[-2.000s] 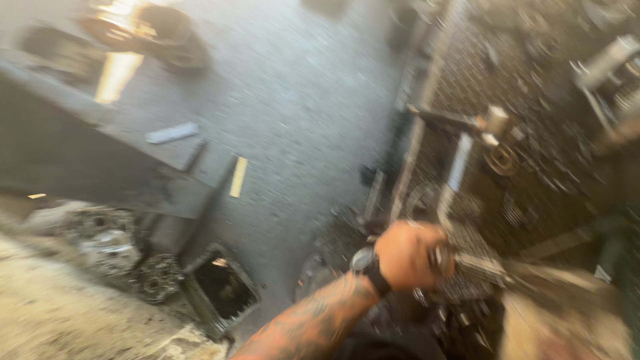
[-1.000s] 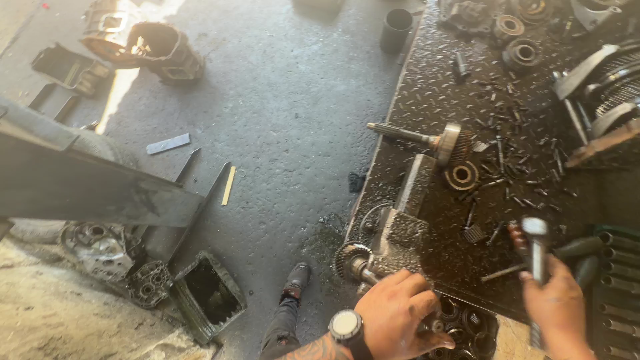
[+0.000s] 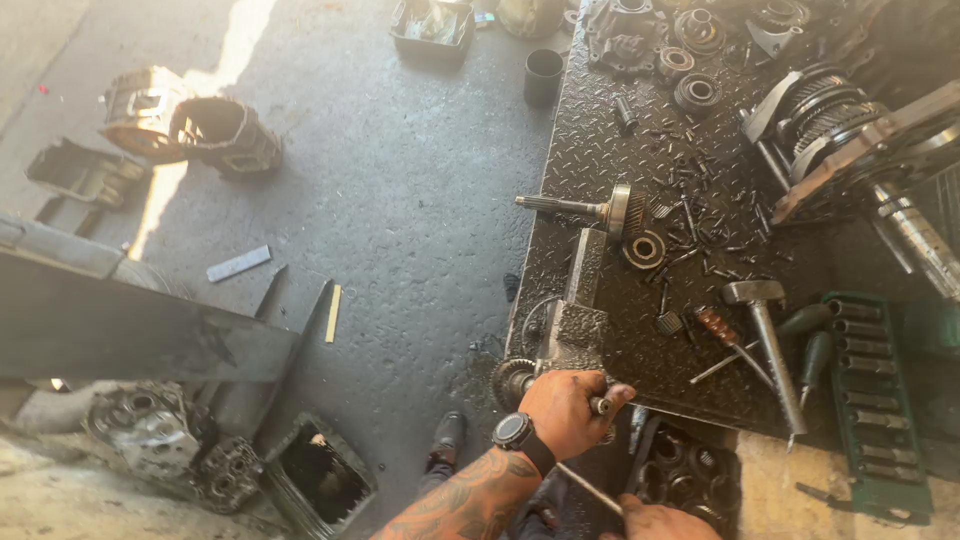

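Note:
My left hand [image 3: 574, 412], with a watch on its wrist, is closed around a short metal rod whose round end shows between thumb and fingers, just in front of the bench vise [image 3: 577, 330]. A toothed gear on a shaft [image 3: 516, 381] sits at the vise, left of that hand. At the bottom edge my right hand [image 3: 664, 521], partly cut off, grips a thin metal rod [image 3: 589, 486] that slants up toward my left wrist. A hammer [image 3: 769, 352] lies on the treadplate bench beside a screwdriver with a red-brown handle [image 3: 718, 327].
The bench [image 3: 577, 157] holds an input shaft with a gear [image 3: 619, 212], a bearing [image 3: 644, 249], loose rollers, a large gear assembly [image 3: 832, 112] and a green socket tray [image 3: 847, 420]. Gearbox housings [image 3: 225, 135] stand on the floor. A bin of gears [image 3: 682, 465] is below the bench edge.
The hammer, held in my right hand a second ago, now lies on the bench. My right hand has moved down and left and now holds a thin rod.

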